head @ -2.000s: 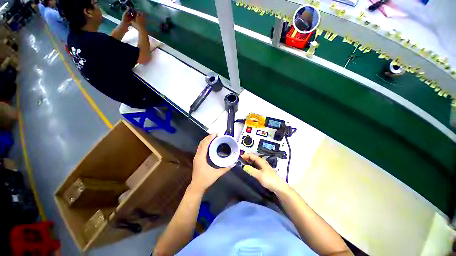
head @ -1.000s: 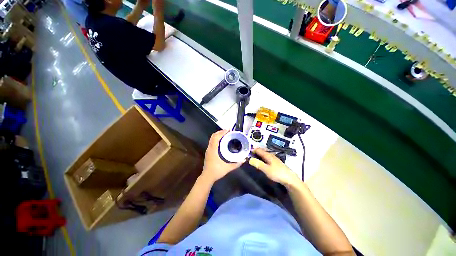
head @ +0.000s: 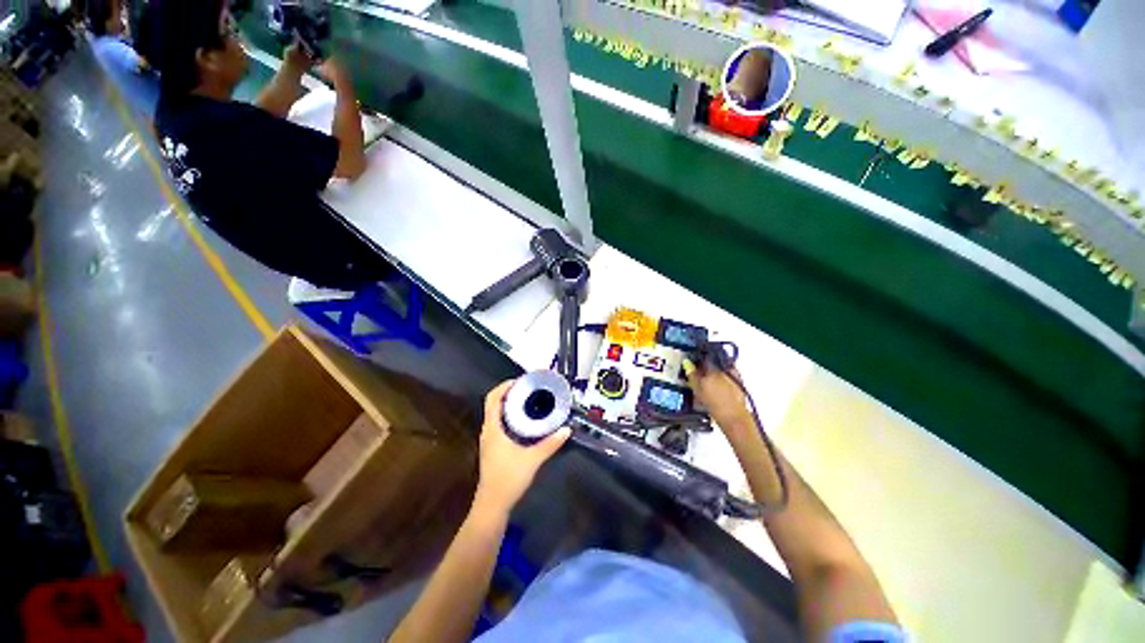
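My left hand is closed around the head of a dark grey hair dryer, its pale ring and dark centre facing up. The dryer's handle points to the lower right, and a black cord loops from its end up towards my right hand. My right hand is at the right side of the white test panel, fingers on a black plug-like piece at the cord's end, partly hidden. A yellow cover shows on a fingertip. The panel has two meters, red switches and a knob.
Two more dryers lie left of the panel, one upright in view, one slanted. A person in black sits further along the bench. An open carton stands at left; a metal post rises behind the bench beside the green conveyor.
My right hand has moved from the dryer to the panel's right side. The dryer's handle and cord now show. The slanted dryer on the bench has turned, and the view has shifted.
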